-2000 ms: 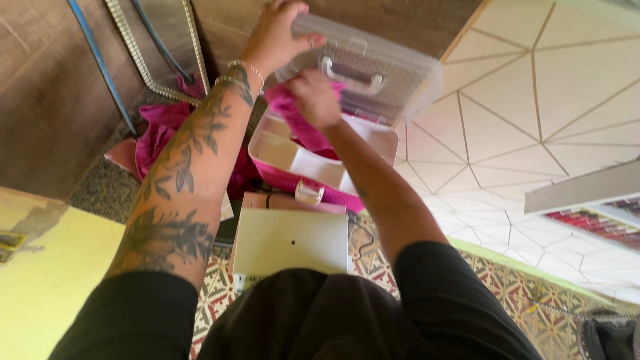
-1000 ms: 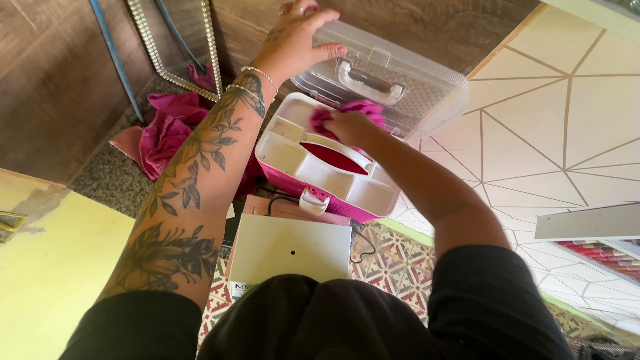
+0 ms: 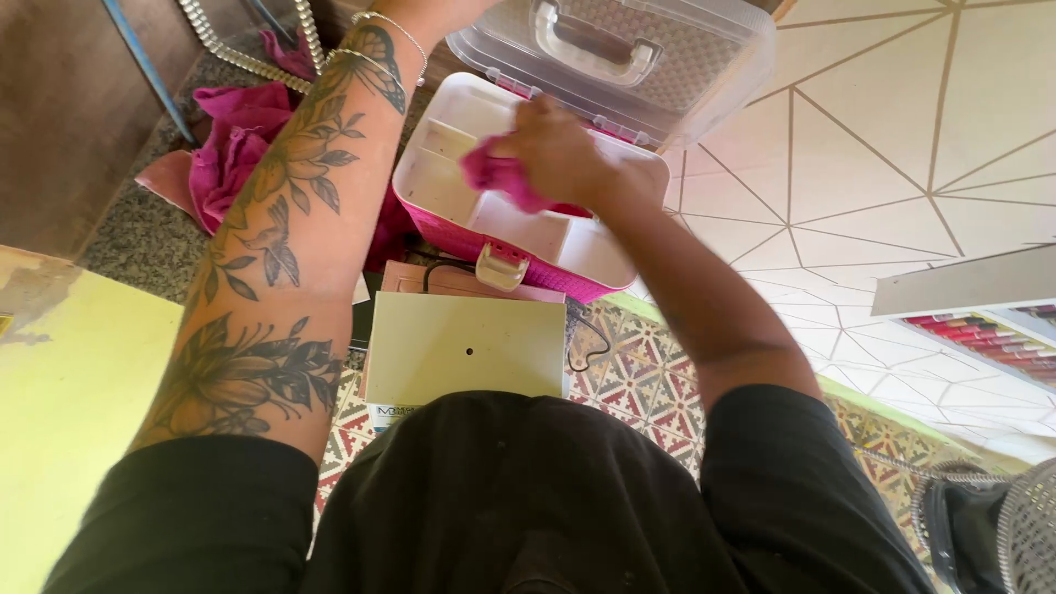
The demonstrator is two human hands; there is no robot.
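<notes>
A pink plastic case [image 3: 441, 221] with a white compartment tray [image 3: 441, 186] stands with its clear lid [image 3: 701, 70] raised at the back. The lid carries a white handle [image 3: 594, 49]. My right hand [image 3: 561, 153] grips a bunched pink cloth [image 3: 503, 177] over the middle of the tray, slightly blurred; whether the cloth touches the tray cannot be told. The forearm of my left arm reaches up past the case's left side to the lid's upper left corner, and the hand itself lies mostly beyond the top edge, its fingers hidden.
Nearer me, a pale box [image 3: 470, 346] and a cable [image 3: 590, 346] lie before the case. More pink cloth [image 3: 235, 153] rests on a granite surface [image 3: 148, 239] at left, by a bead strand [image 3: 239, 62]. A shelf of small bottles [image 3: 982, 338] is at right.
My right hand with the pink cloth has moved from the far right part of the tray to its middle. My left hand, earlier visible at the lid's corner, is now mostly out of frame.
</notes>
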